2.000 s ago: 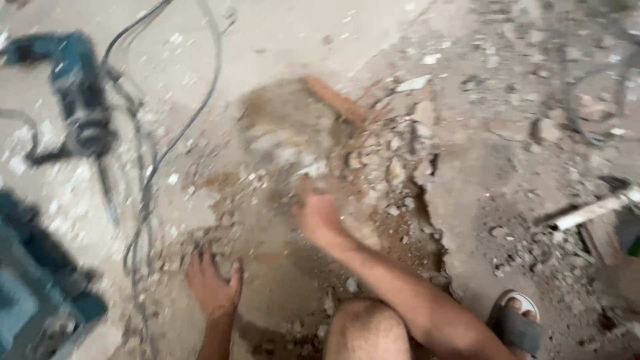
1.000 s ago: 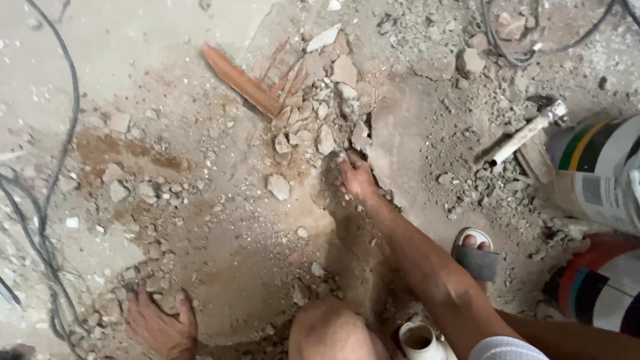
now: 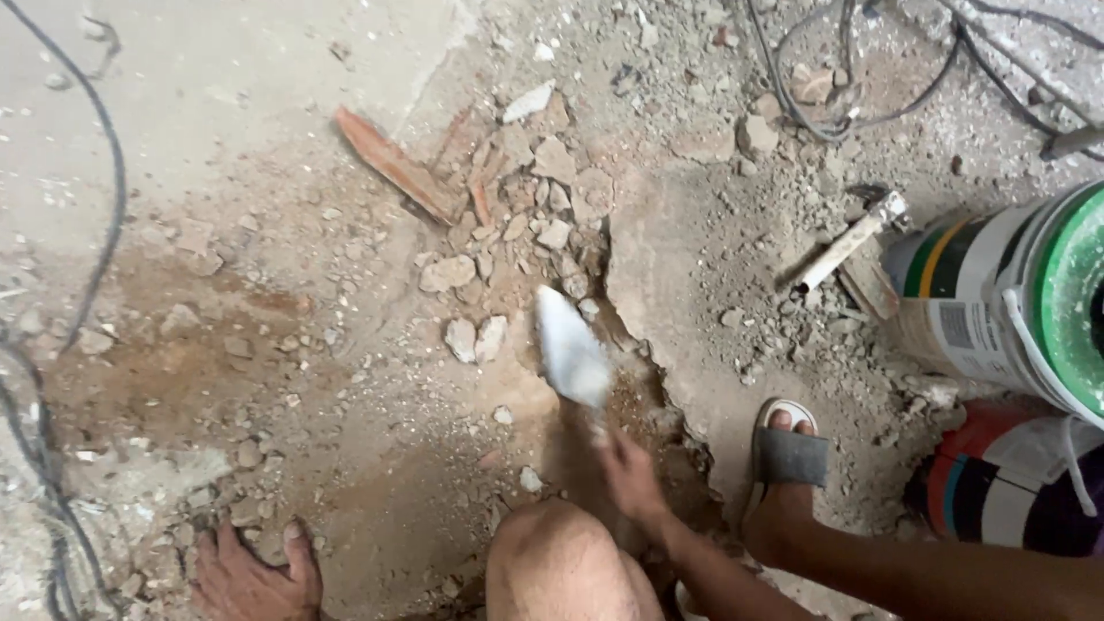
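Note:
My right hand (image 3: 630, 474) grips the handle of a pointed trowel (image 3: 573, 349), its blade somewhat blurred, over a broken trench (image 3: 642, 362) in the floor. Beyond the blade's tip lies a heap of stone and mortar rubble (image 3: 552, 185). Two pale stones (image 3: 476, 339) rest just left of the blade. With its fingers spread, my left hand (image 3: 254, 569) is down on the dusty floor at the lower left and holds nothing.
A reddish broken strip (image 3: 397, 164) lies by the rubble. At the right are a hammer (image 3: 849, 241), a green-rimmed bucket (image 3: 975, 293) and a red-and-black bucket (image 3: 1009, 483). Cables (image 3: 112, 172) run along the left and upper right. My sandalled foot (image 3: 789, 448) stands right of the trench.
My right hand, at the rubble's edge one second ago, is now lower and holds a trowel that did not show plainly before. My left hand stays on the floor.

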